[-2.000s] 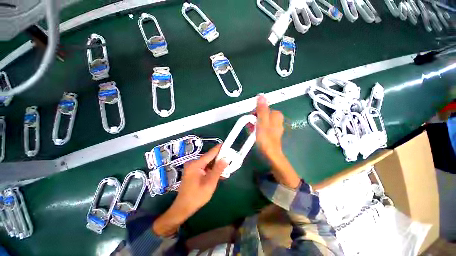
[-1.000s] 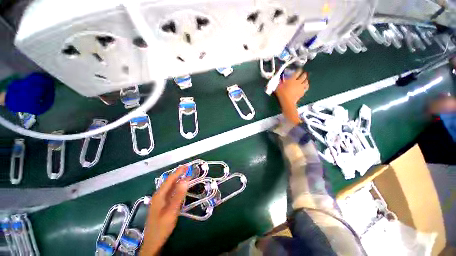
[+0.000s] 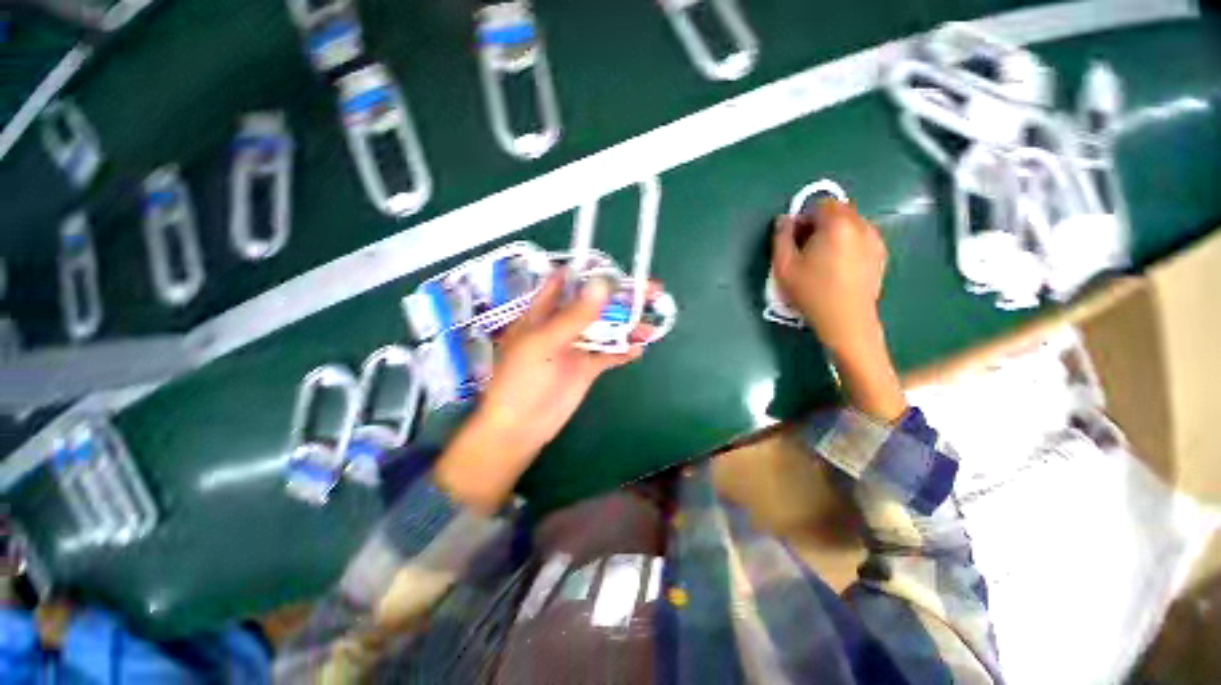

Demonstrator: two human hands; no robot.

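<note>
My left hand (image 3: 542,381) holds a loop-handled unit with a blue part (image 3: 644,254), its loop pointing up towards the divider rail. My right hand (image 3: 833,268) is closed around another white loop-handled unit (image 3: 782,303), low over or on the green surface; the fingers hide most of it. Beside and partly behind my left hand lies a small group of units with blue parts (image 3: 457,359). Two more such units (image 3: 321,431) lie to its left. The picture is somewhat blurred.
A pale divider rail (image 3: 442,244) crosses the surface. Units with blue parts (image 3: 259,187) lie spaced beyond it. White units are piled (image 3: 1038,181) at right, above an open carton (image 3: 1196,351) with a translucent liner bag (image 3: 1071,535). A stack (image 3: 105,484) lies at left; blue clothing (image 3: 127,653) shows lower left.
My right hand has come back from the far lane to the near side and now grips a white unit. My left hand has lifted a unit from the group. The white socket strip has left the view.
</note>
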